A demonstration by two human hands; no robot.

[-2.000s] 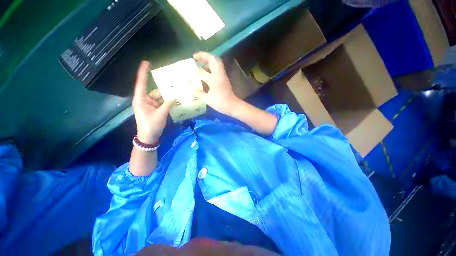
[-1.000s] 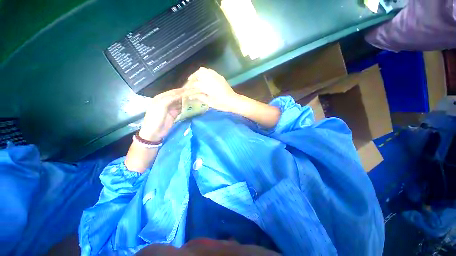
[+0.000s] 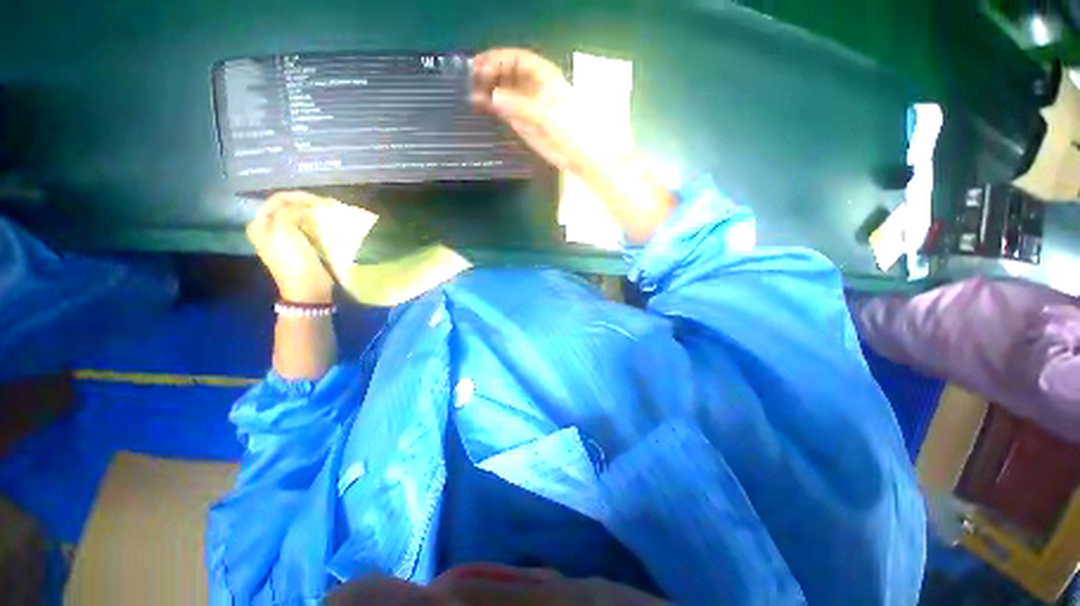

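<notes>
A black retail box [image 3: 367, 124] with white text rows lies flat on the dark-green bench. My left hand [image 3: 290, 243] holds a pale yellow label sheet [image 3: 403, 272] in front of the box's near long edge; the sheet bends toward my smock. My right hand [image 3: 521, 95] is over the box's right end, by the small icon row, fingers bent and blurred. Whether a small label is at its fingertips cannot be told.
White papers [image 3: 604, 83] lie beside the box, partly behind my right forearm. White and pale blue strips [image 3: 918, 189] lie at the bench's right end. A neighbour's pink sleeve [image 3: 971, 337] is at right. Brown cardboard [image 3: 148, 533] is at lower left, another carton [image 3: 953, 438] at lower right.
My hands have moved apart: the left keeps the sheet, the right has reached forward over the box. The view has turned, so the box now looks level and more of the bench's right end shows.
</notes>
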